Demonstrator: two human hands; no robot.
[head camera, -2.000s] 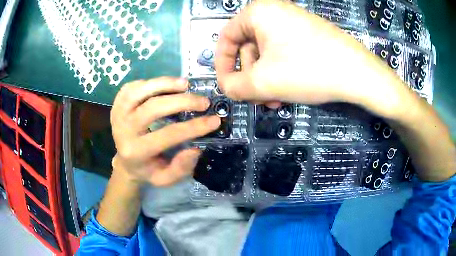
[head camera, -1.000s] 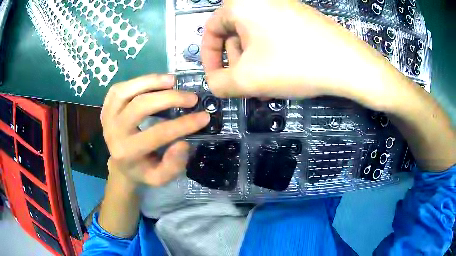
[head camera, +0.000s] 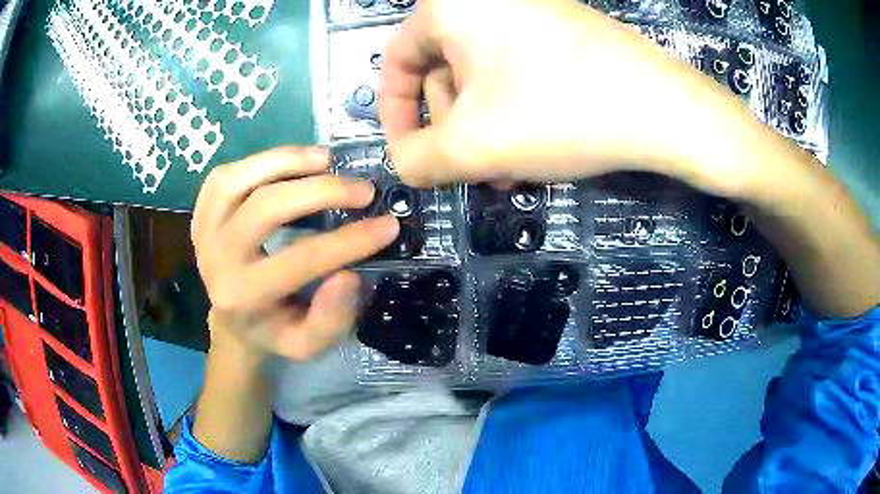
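A clear blister tray lies in front of me, with black lens covers in its pockets. The fingertips of my left hand rest on a black lens cover with a silver-edged ring, in a pocket near the tray's left side. My right hand is above the same cover's upper edge, thumb and fingers curled together; whether a small piece is between its fingertips is hidden. Another ringed cover lies in the pocket to the right. Solid black covers fill pockets in the near row.
White perforated strips lie fanned out on the dark green bench at upper left. A red rack with dark compartments stands at lower left. The tray reaches over the bench's near edge, above blue-sleeved arms and a grey cloth.
The tray, strips and both hands have shifted left in view together. The hands keep nearly the same pose over the same cover.
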